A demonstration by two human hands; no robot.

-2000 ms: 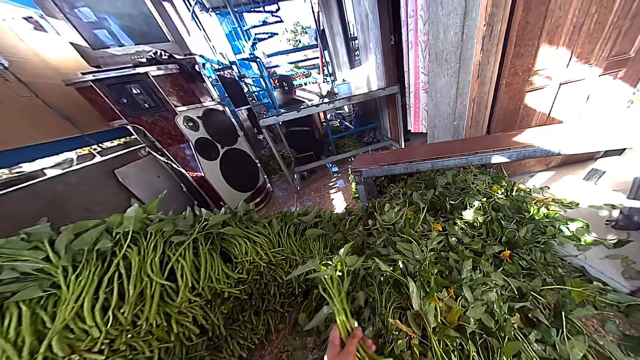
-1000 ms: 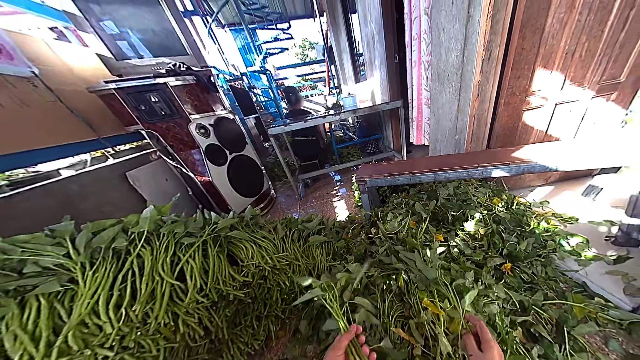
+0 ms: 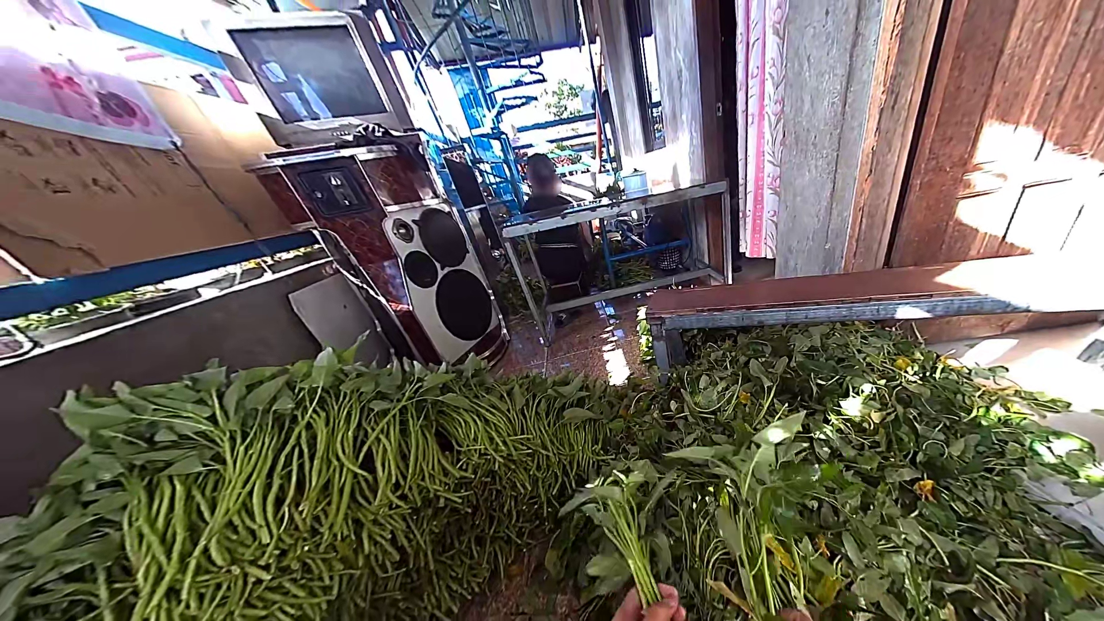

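Low in the middle of the head view, my left hand is closed around the stems of a small bunch of leafy greens, leaves upward. Just the top of my right hand shows at the bottom edge, below some leafy stems; its fingers are cut off, so its grip cannot be told. To the left lies a long stack of bundled green stems with leaves along its far side. A loose heap of leafy greens with a few yellow leaves spreads out on the right.
A brown-topped bench stands behind the loose heap. Beyond the stack are a speaker cabinet with a television on top and a metal-framed table. A person sits behind that table. A wooden door is at right.
My right hand came into view over the loose heap one second ago and is now lower, at the bottom edge. My left hand still holds its bunch.
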